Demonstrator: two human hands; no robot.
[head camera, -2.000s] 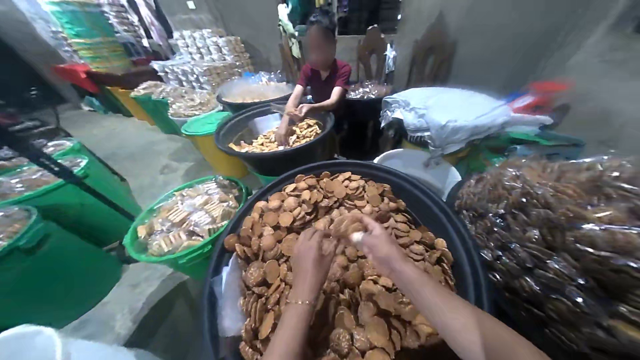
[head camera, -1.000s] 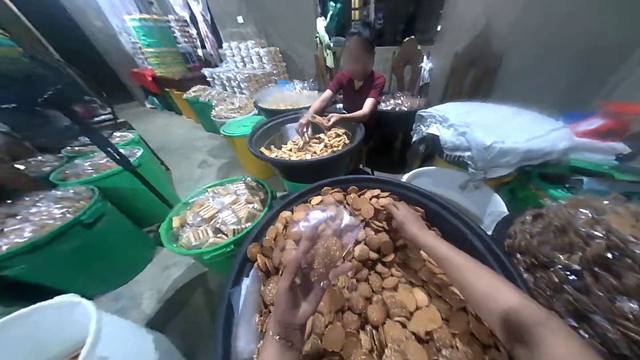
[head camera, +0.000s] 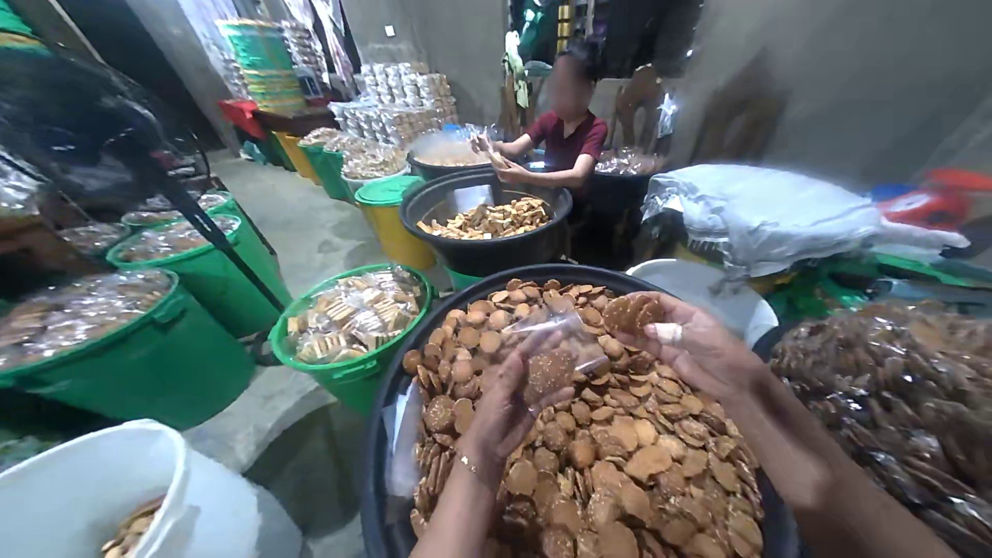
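A large black tub (head camera: 385, 387) full of round brown cookies (head camera: 620, 457) stands in front of me. Over its left part, my left hand (head camera: 515, 387) holds a clear plastic bag (head camera: 570, 341) with a seeded cookie showing in or behind it. My right hand (head camera: 686, 337), with a white wrap on one finger, pinches a few round cookies (head camera: 632, 314) just right of the bag's mouth. More flat clear plastic (head camera: 403, 442) lies against the tub's left inner wall.
Ahead, a person (head camera: 570, 136) handles something over a second black tub (head camera: 566, 213) of cookie pieces. Green buckets (head camera: 353, 368) of packed biscuits stand left, a white bucket (head camera: 174, 480) lower left. Bagged brown cookies (head camera: 891, 387) are heaped right, near a white sack (head camera: 759, 205).
My right hand has come up from the heap with cookies. The bag, not plain two seconds ago, shows at my left hand. The other person's hands have risen from their tub.
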